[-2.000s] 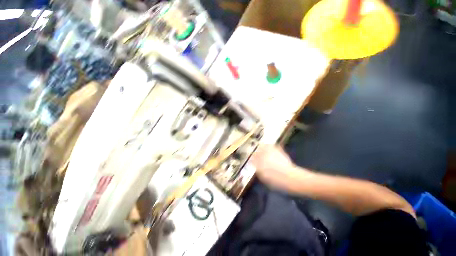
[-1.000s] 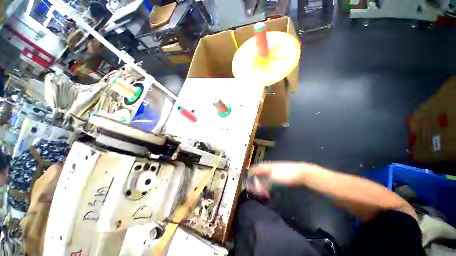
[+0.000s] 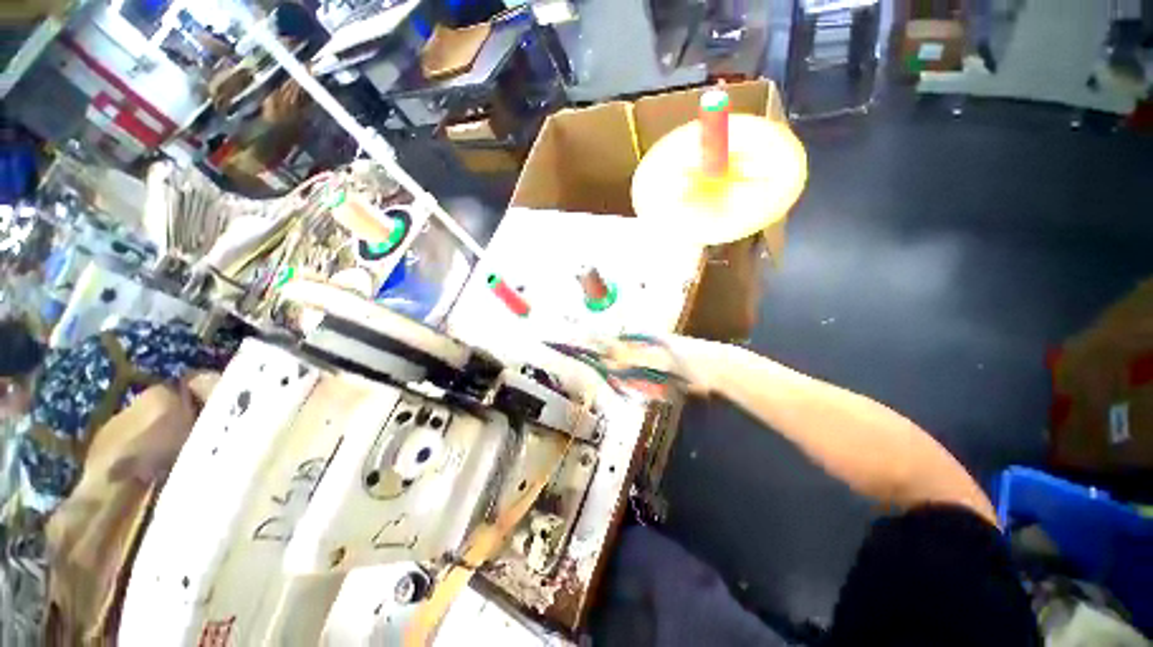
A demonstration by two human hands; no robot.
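My right hand (image 3: 670, 363) is over the near right edge of the white table end (image 3: 525, 240), behind the machine's right end. It is blurred and holds a small tool with dark green looped handles, which looks like thread snips (image 3: 639, 373). The pale sewing machine head (image 3: 240, 480) fills the lower left, with its handwheel (image 3: 379, 348) at its right end. A tan binding tape (image 3: 487, 537) slants across the machine bed. My left hand is out of the picture.
A red spool (image 3: 508, 296) and a brown spool on a green base (image 3: 597, 291) stand on the table end. Beyond are a yellow tape reel (image 3: 721, 196) and a cardboard box (image 3: 575, 158). Brown bags (image 3: 114, 487) lie left. A blue crate (image 3: 1075, 518) is at lower right.
My right hand has moved from beside the table's near edge, close to my body, forward and up over the table end. The camera view has swung from the machine head toward its right end.
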